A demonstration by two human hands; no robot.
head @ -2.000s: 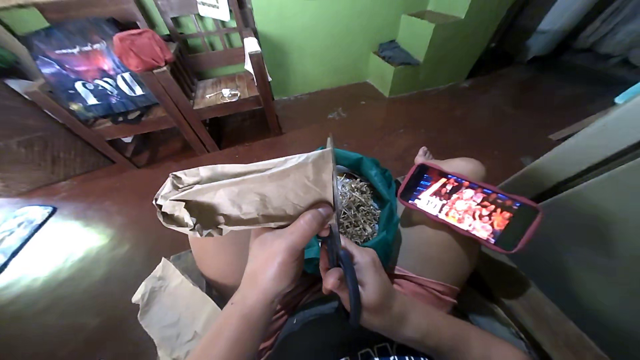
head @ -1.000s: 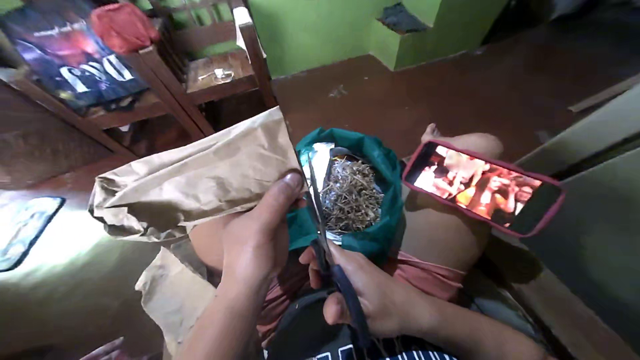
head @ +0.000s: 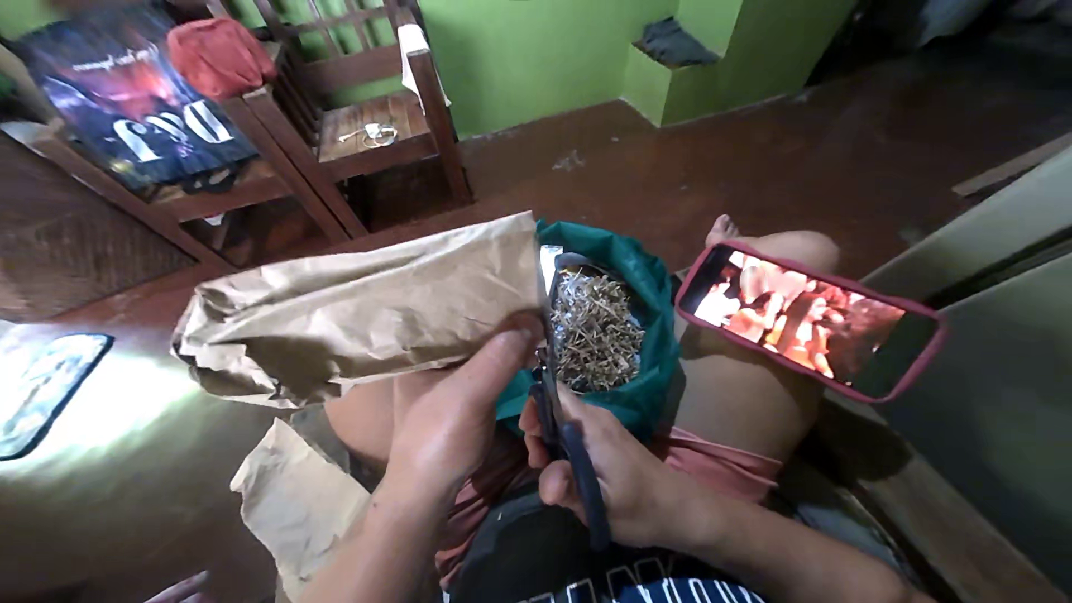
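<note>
My left hand (head: 465, 394) grips the right end of a folded, creased brown paper bag (head: 368, 310), thumb on top. In my right hand (head: 603, 469) is a pair of scissors with dark handles (head: 586, 481), its blades pointing away from me along the paper's right edge. Just behind the blades, a green fabric bag (head: 662, 360) stands open between my legs, holding many thin cut paper strips (head: 599, 335). Part of its near side is hidden by my hands. A torn piece of brown paper (head: 293, 502) lies at the lower left, beside my left forearm.
A phone in a red case (head: 812, 322) rests on my right thigh with its screen lit. Wooden chairs (head: 377, 151) stand at the back left, carrying a printed dark bag (head: 134, 100), a red pouch (head: 219, 59) and a white cable (head: 373, 134). A mat (head: 50, 394) lies on the floor at left.
Compared with two seconds ago, the scissors have shifted relative to the paper's right end, and more of the green bag's contents shows. Both hands keep their hold. The picture on the phone has changed.
</note>
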